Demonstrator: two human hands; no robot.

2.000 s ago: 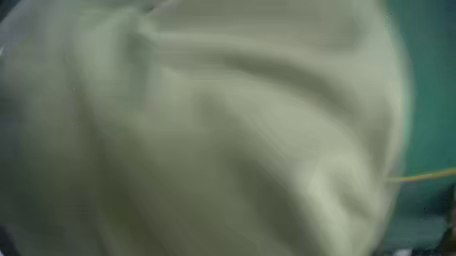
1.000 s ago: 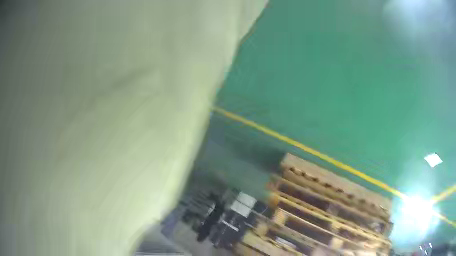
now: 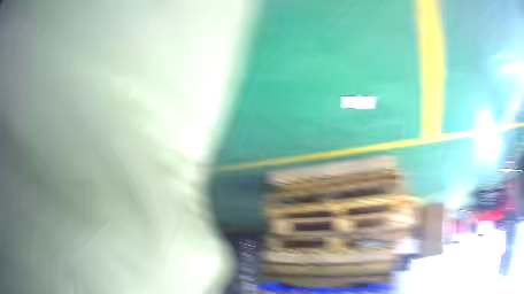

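Neither my left hand nor my right hand shows. A large pale, whitish-green cloth (image 3: 115,143), blurred and very near the camera, fills the left part of the view. It looks like clothing, but I cannot tell for certain. Nearest beyond it is a stack of tan wooden pallets (image 3: 333,224) on the floor, blurred, with a blue strip along its lower edge.
The floor (image 3: 310,74) is green with yellow lines (image 3: 434,69) that meet at the right. A small white rectangle (image 3: 358,103) lies on it. A brown carton or board (image 3: 432,228) stands right of the pallets. Red items (image 3: 491,215) and bright glare are at the far right.
The view has turned. The pallets now appear more level and nearer the middle, and the white rectangle has shifted left and up. The pale cloth still covers the left side.
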